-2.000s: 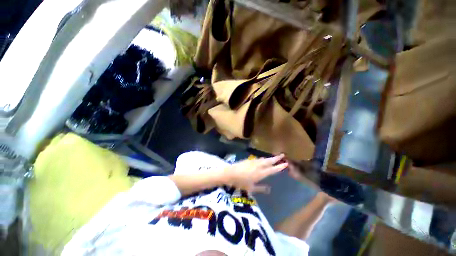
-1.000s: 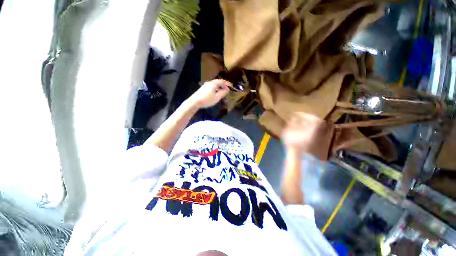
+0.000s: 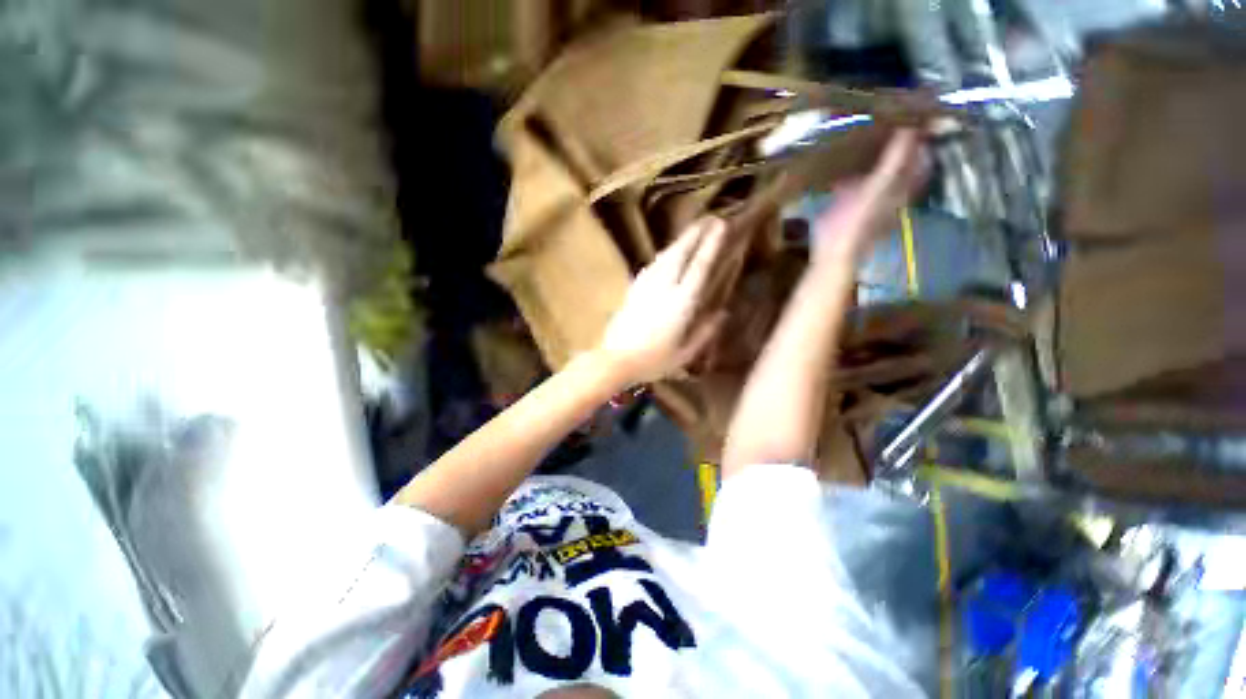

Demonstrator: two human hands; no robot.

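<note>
Brown bags (image 3: 581,260) with long thin straps hang in a bundle in front of me, some over a metal rack bar (image 3: 1004,92). My left hand (image 3: 670,303) lies against the bags near their middle, fingers extended; whether it grips a bag is unclear. My right hand (image 3: 881,191) is raised at the straps near the bar. It is blurred, and its fingers' hold on the straps cannot be made out.
A white surface (image 3: 260,369) is at the left. More brown bags (image 3: 1148,273) hang on the right. Metal rack bars (image 3: 1014,369) stand between. Blue items (image 3: 1018,621) and yellow floor lines (image 3: 943,587) are at lower right. A yellow-green bundle (image 3: 387,307) is beside the white surface.
The view has turned. My left hand has moved from the lower left of the bags onto them. My right hand has risen toward the straps and bar.
</note>
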